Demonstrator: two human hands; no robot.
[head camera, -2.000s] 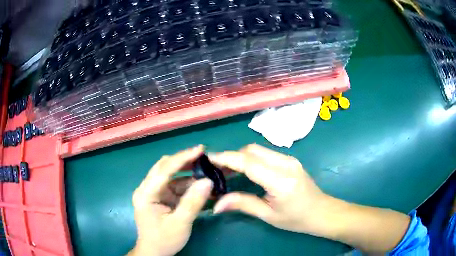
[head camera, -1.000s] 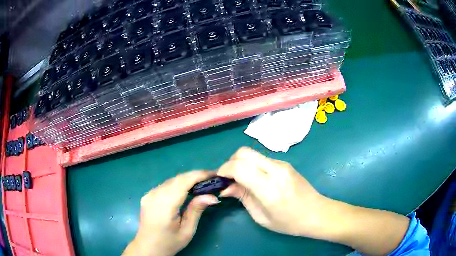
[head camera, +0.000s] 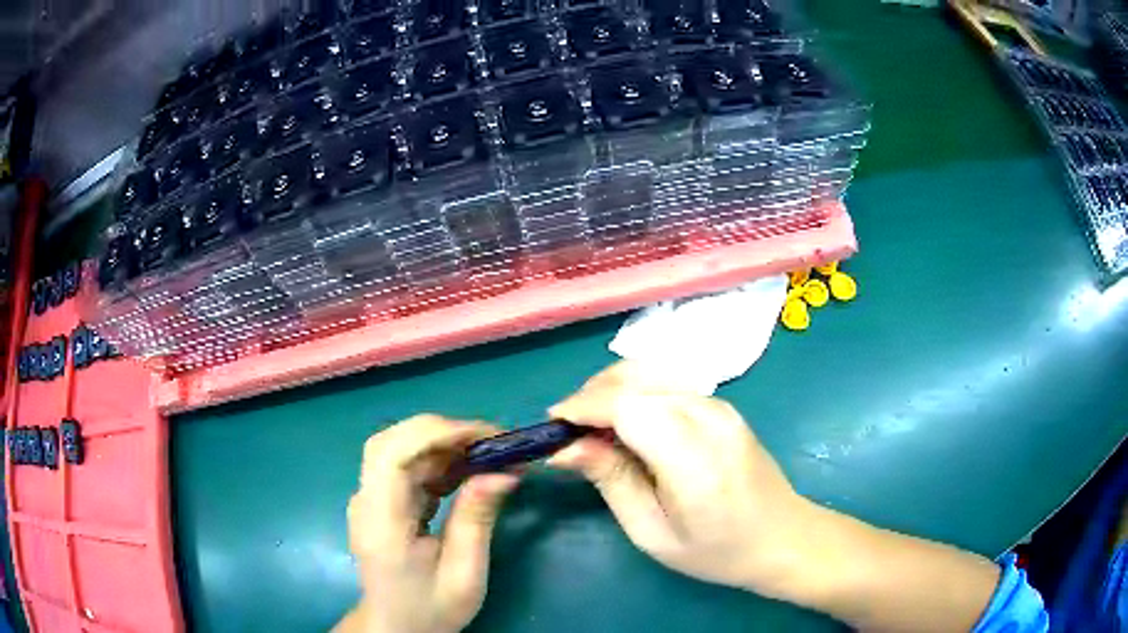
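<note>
A black device housing (head camera: 525, 445) is held edge-on between both hands above the green mat. My left hand (head camera: 427, 519) grips its left end between thumb and fingers. My right hand (head camera: 680, 482) pinches its right end between thumb and fingertips. The fingers cover both ends, and I cannot tell whether a ring is on it. Behind the hands, a tall stack of clear blister trays (head camera: 482, 235) has black housings in the top tray and stands on a red-pink tray (head camera: 520, 302).
A turnover tray (head camera: 99, 526) with short rows of housings lies at left. A white cloth (head camera: 699, 336) touches the stack's front right, with several yellow finger cots (head camera: 813, 294) beside it. A neighbouring tray of parts (head camera: 1074, 136) is at far right.
The housing has turned from steeply tilted to nearly level, seen edge-on. Both hands have shifted their grip on its ends. The view has shifted slightly.
</note>
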